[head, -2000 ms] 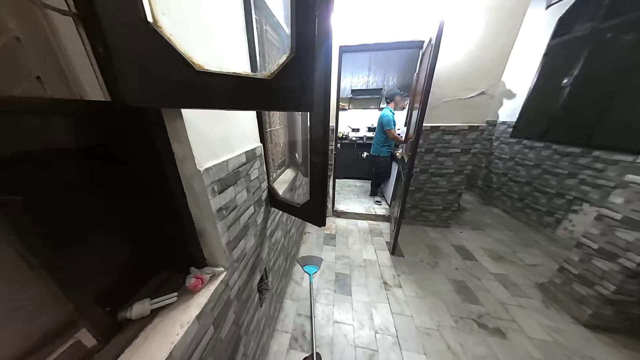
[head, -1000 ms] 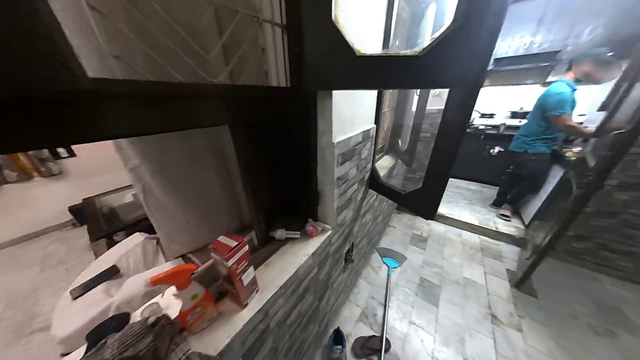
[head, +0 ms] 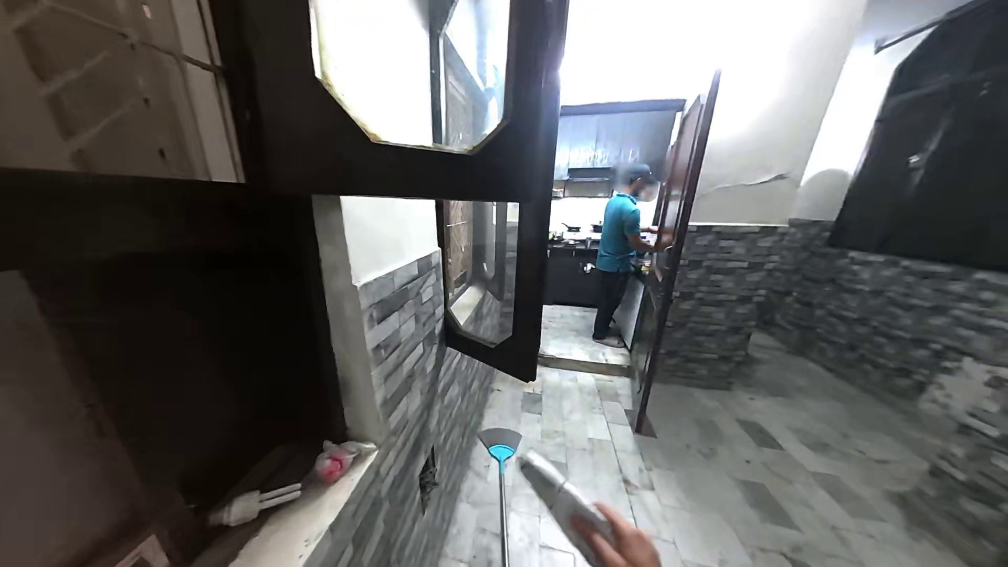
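Observation:
My right hand [head: 622,539] is at the bottom edge, right of the middle, with its fingers closed around a long pale grey object [head: 557,492]. The object is blurred and points up and to the left; I cannot tell what it is. Just left of it, a broom with a blue collar and grey bristles [head: 502,446] lies on the tiled floor, its thin metal handle running down out of view. My left hand is not in view.
An open dark-framed window sash [head: 492,354] juts out on the left. On the sill [head: 315,520] lie a compact fluorescent bulb [head: 248,505] and a pink-and-clear plastic item [head: 335,463]. A person in a teal shirt [head: 618,232] stands beyond the open door [head: 669,260].
My right hand has come into view with the grey object in it. The view swung left, then back right, so the red box and spray bottle on the sill are out of view.

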